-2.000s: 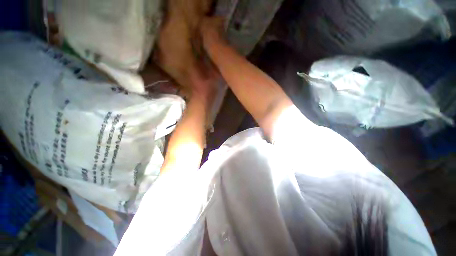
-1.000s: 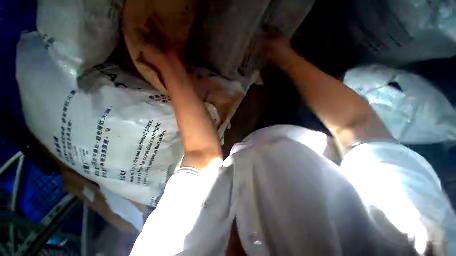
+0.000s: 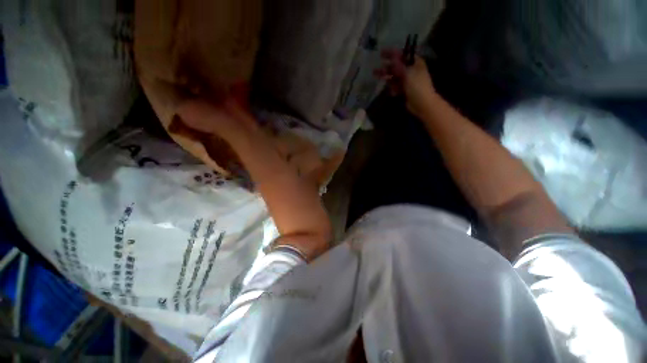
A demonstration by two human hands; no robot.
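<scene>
A brown kraft sack [image 3: 198, 42] stands at the top left of centre, its crumpled lower edge towards me. My left hand [image 3: 206, 117] lies on that edge, blurred and in shade; its grip is unclear. A greyish-white sack [image 3: 319, 57] is right of the kraft sack. My right hand [image 3: 404, 74] is at this sack's right side, fingers apart and partly spread. A large white printed sack [image 3: 156, 234] lies below at the left, with black text.
Another white sack [image 3: 78, 64] leans at the upper left. A bright white sack [image 3: 589, 159] lies at the right. A blue crate [image 3: 53, 294] and grey metal bars [image 3: 21, 298] are at the lower left. A dark gap [image 3: 404, 163] lies between my arms.
My hands have moved apart, the right one outward to the greyish sack's side, its fingers now visibly spread. The kraft and greyish sacks show more fully. The view has shifted.
</scene>
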